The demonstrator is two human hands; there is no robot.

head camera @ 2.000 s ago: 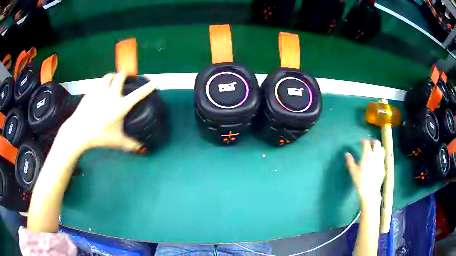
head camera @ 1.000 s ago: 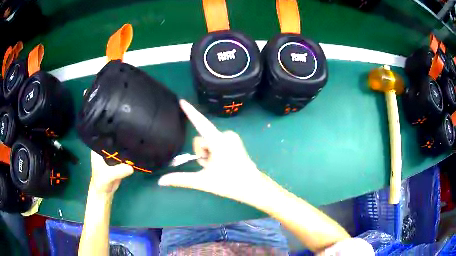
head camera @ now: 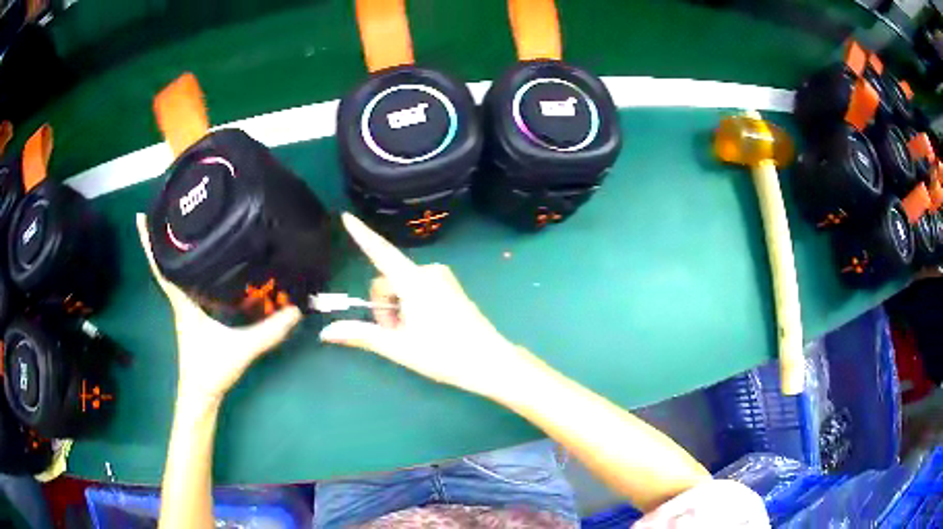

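A black Bluetooth speaker (head camera: 243,222) with an orange strap stands tilted at the left of the bench, its light ring partly lit pink. My left hand (head camera: 212,336) grips it from the left and below, thumb near its orange buttons. My right hand (head camera: 424,325) holds a white USB cable plug (head camera: 333,302) between bent fingers at the speaker's lower right side. I cannot tell whether the plug is inserted. Two more speakers, one at centre-left (head camera: 411,150) and one beside it (head camera: 551,134), stand upright with lit rings.
A mallet with an amber head (head camera: 753,142) lies at the right. Speakers cluster at the left (head camera: 47,243) and right (head camera: 863,165). A white rail (head camera: 703,95) edges the green belt behind. Blue crates (head camera: 765,413) with clear plastic film stand below the bench's right edge.
The left speaker has been taken hold of by my left hand and turned, with its top and ring now facing me. My right hand came from near the mallet, bringing the white plug to the speaker.
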